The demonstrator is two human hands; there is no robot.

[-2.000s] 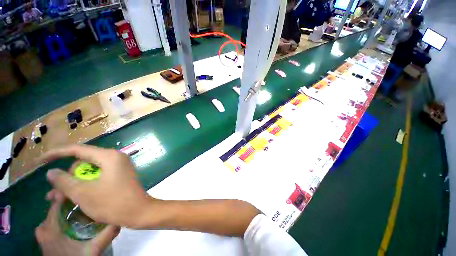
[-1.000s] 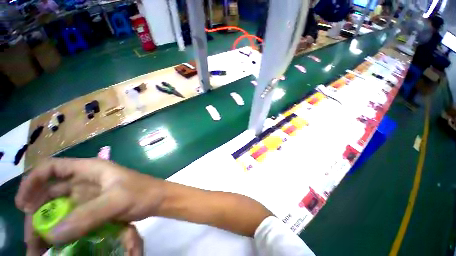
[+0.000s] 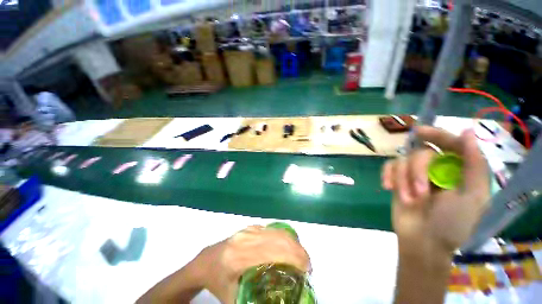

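Note:
A clear green drink bottle (image 3: 274, 286) is at the bottom centre, close to the camera, tilted and cut off by the lower edge. My left hand (image 3: 252, 261) is closed around it; a bit of green shows beyond the fingers. My right hand (image 3: 437, 190) is raised at the right, over the edge of the conveyor, with the yellow-green bottle cap (image 3: 446, 171) held between thumb and fingers. The cap is off the bottle, and its open side seems to face the camera.
Pink parts (image 3: 225, 169) lie spaced on the green conveyor (image 3: 255, 199). Two grey-green blocks (image 3: 135, 244) lie on the white bench at left. Pliers (image 3: 362, 139) lie on the far bench. A grey post (image 3: 443, 71) stands at right, with printed sheets (image 3: 499, 274) below.
The view has swung left. The cap and bottle, earlier together in both hands, are now apart: my right hand has moved up and right with the cap; the bottle is in my left hand.

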